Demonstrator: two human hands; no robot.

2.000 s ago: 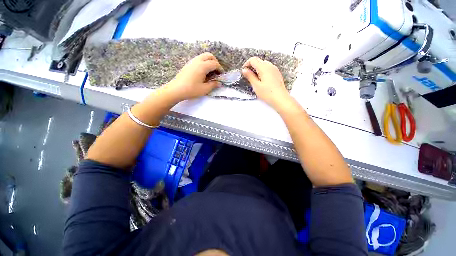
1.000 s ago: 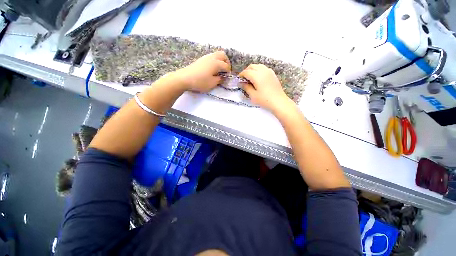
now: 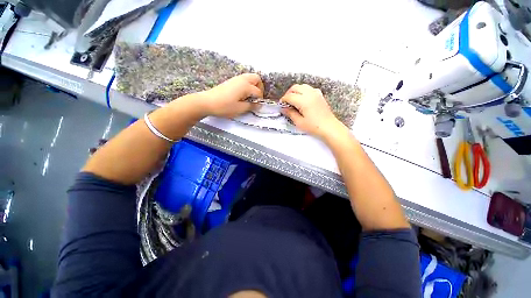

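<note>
A long, curved grey-brown speckled strip (image 3: 174, 70) lies across the white machine table (image 3: 303, 35), left of the sewing machine (image 3: 466, 52). My left hand (image 3: 241, 96) and my right hand (image 3: 305, 107) pinch its front edge at the middle, a short gap apart. Between and below the fingertips the edge is folded, showing the pale backing (image 3: 271, 119) with a dark edge line. My fingers hide part of the fold. The right end of the strip lies short of the needle area.
Right of the machine's needle area lie a dark thin tool (image 3: 443, 157), scissors with yellow and red-orange handles (image 3: 464, 166) and a dark red case (image 3: 506, 213). Grey and white cut pieces (image 3: 116, 14) lie at the back left. Blue bins (image 3: 195, 174) and fabric bundles (image 3: 154, 224) are below.
The view has shifted slightly. My hands still pinch the front edge, and more of the pale backing shows, with the fold opened towards the table's front edge.
</note>
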